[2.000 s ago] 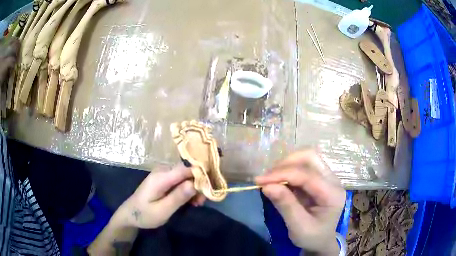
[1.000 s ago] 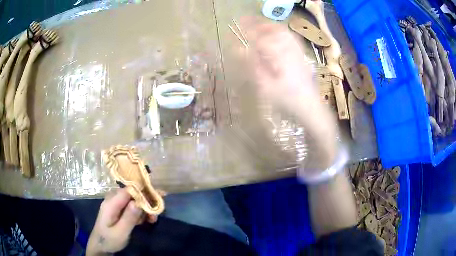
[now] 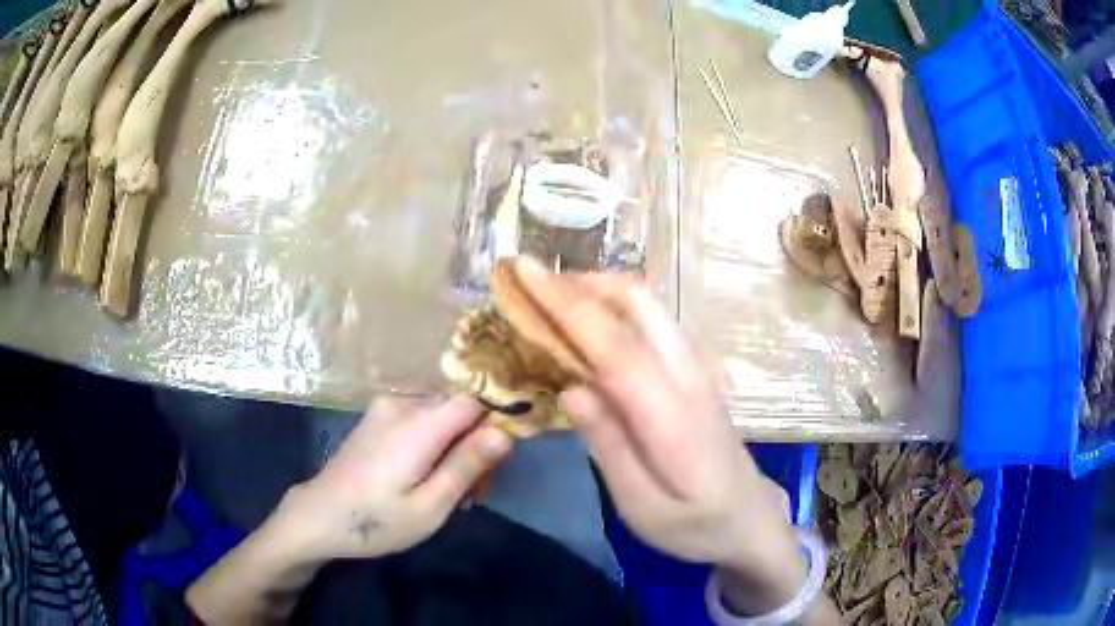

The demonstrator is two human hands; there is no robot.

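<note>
My left hand (image 3: 410, 483) grips a tan foot piece (image 3: 489, 355) over the near edge of the bench, toes away from me. A dark band (image 3: 504, 406) is around the foot. My right hand (image 3: 654, 410) holds a brown sole plate (image 3: 528, 316), tilted, against or just above the foot; contact between them cannot be told. The right fingers partly hide the plate and the foot. The white glue dish (image 3: 570, 193) stands on a stained patch beyond the hands, with a thin stick lying across it.
Tan legs (image 3: 137, 159) lie at the left. Loose soles (image 3: 874, 263), another leg (image 3: 902, 159), thin sticks (image 3: 721, 100) and a white bottle (image 3: 809, 43) lie at the right. A blue crate (image 3: 997, 245) stands beyond them. A crate of soles (image 3: 899, 538) is below the bench.
My right hand has let go of the applicator, reached to the right side, and come back with a sole plate to the foot. My left hand still holds the foot.
</note>
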